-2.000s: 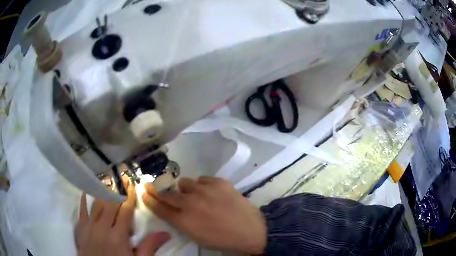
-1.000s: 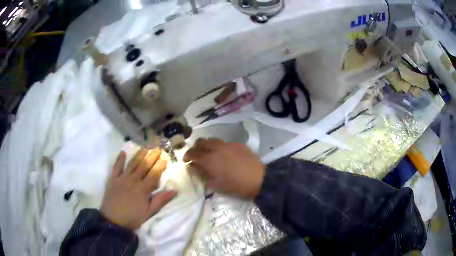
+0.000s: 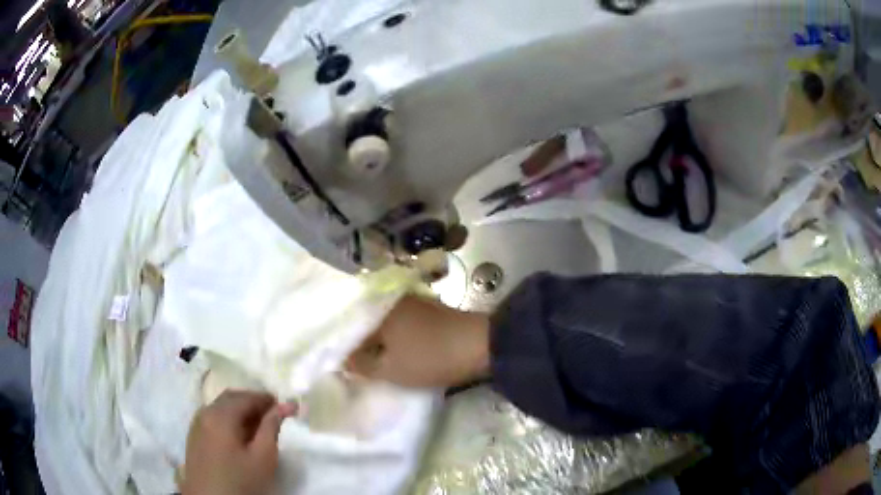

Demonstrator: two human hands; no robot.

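A white garment [image 3: 338,411] lies in front of the sewing machine head [image 3: 483,87], its folds raised between my hands. My right hand [image 3: 420,343] is on the garment just in front of the needle area, its fingertips partly hidden in the fabric. My left hand [image 3: 237,440] is at the lower left beside the garment, thumb and finger close together at its edge; whether fabric is pinched there is unclear. The presser foot and needle are mostly hidden by fabric and glare.
A large white garment pile [image 3: 106,319] fills the left. Black-handled scissors [image 3: 673,179] and pink snips [image 3: 555,182] lie on the machine bed, near white strips [image 3: 667,237]. Plastic covering [image 3: 541,459] runs along the front edge. A round metal part [image 3: 486,278] sits beside the needle area.
Both hands were flat on the fabric at the needle. The left has moved down and away, its fingers curled. The garment is now lifted and bunched, and the view has shifted.
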